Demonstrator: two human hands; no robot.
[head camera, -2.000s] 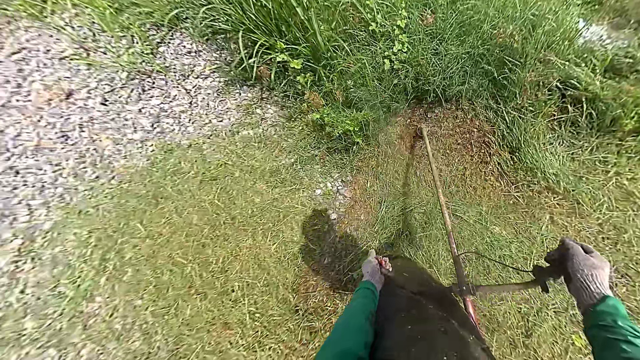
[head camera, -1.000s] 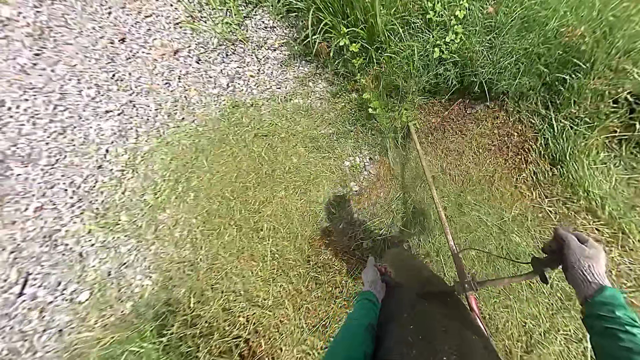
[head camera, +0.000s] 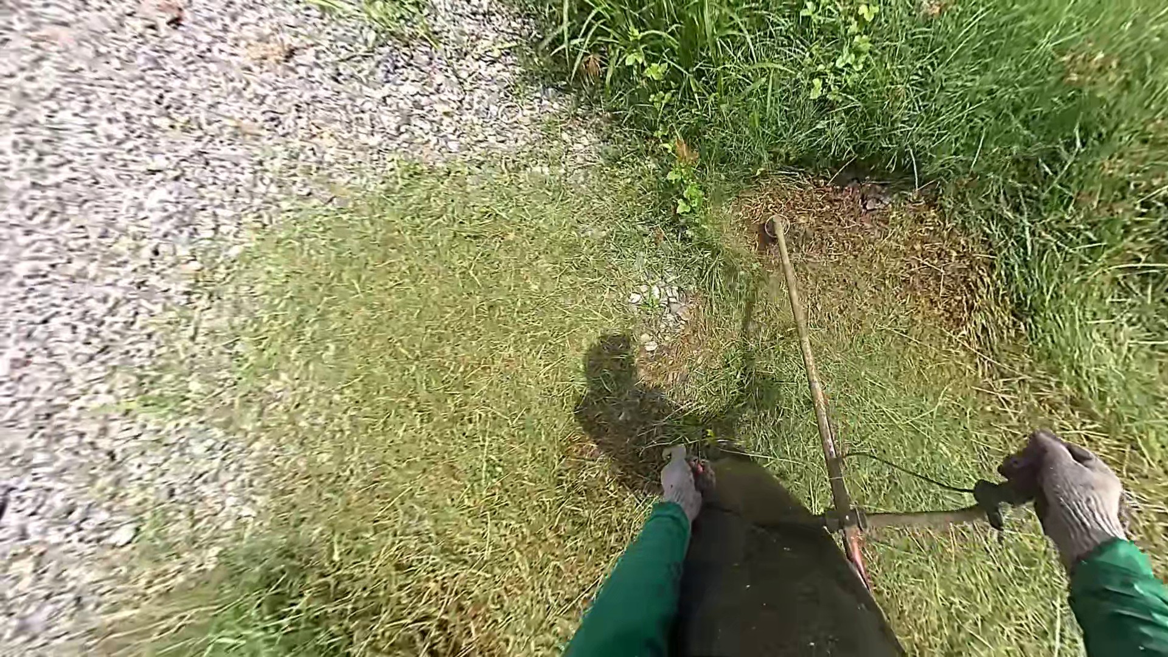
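A brush cutter's long shaft (head camera: 810, 365) runs from low right of centre up to its cutting head (head camera: 776, 226), which is over cut brown grass at the edge of tall growth. My right hand (head camera: 1077, 488), in a greyish work glove, is closed on the grip of the right handlebar (head camera: 926, 518). A thin black cable (head camera: 903, 468) arcs from the shaft to that grip. My left hand (head camera: 684, 482), also gloved, is closed around a reddish grip, mostly hidden by the fingers. A dark apron (head camera: 776, 584) covers the lower middle and hides part of the handlebar.
Grey gravel (head camera: 109, 237) spreads over the left side. Tall green grass and weeds (head camera: 876, 82) stand across the top and right. Short cut grass (head camera: 438, 365) lies in the middle, with a small patch of stones (head camera: 659, 310) near my shadow.
The view has shifted left, showing more gravel. Both hands keep their hold on the handlebar, and the cutting head now lies over the brown cut patch, a little back from the tall grass.
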